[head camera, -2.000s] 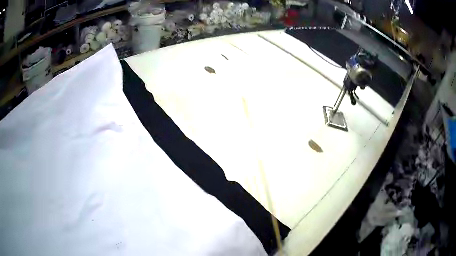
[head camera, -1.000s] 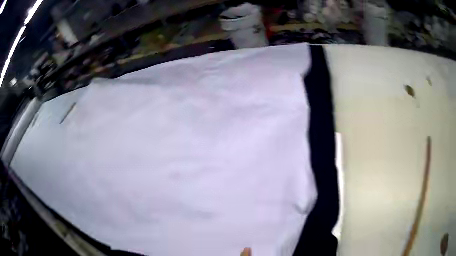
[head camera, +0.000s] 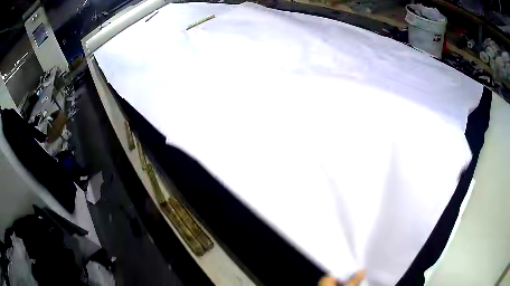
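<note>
A very large white paper sheet (head camera: 268, 123) lies over black cloth (head camera: 223, 195). The cloth shows as a dark border on the near left and right sides. Fingertips (head camera: 356, 277) show at the bottom edge, at the sheet's near corner, where creases converge as if the paper is pinched. The rest is cut off, and I cannot tell whether these fingers belong to my left hand, my right hand or both. Several yellow-brown bar weights (head camera: 187, 226) lie along the table's left edge. Another yellowish bar (head camera: 200, 22) lies on the sheet's far part.
The cream table (head camera: 486, 223) shows at right, with a thin white strip (head camera: 456, 223) beside the black cloth. A thick white roll (head camera: 126, 25) crosses the far left end. A white bucket (head camera: 425, 31) stands beyond the table. Scraps litter the floor at left.
The view has swung left, bringing the edge weights into sight. The paper's near corner now shows creases gathering at the fingertips. The small fingertip seen before has become more visible fingers.
</note>
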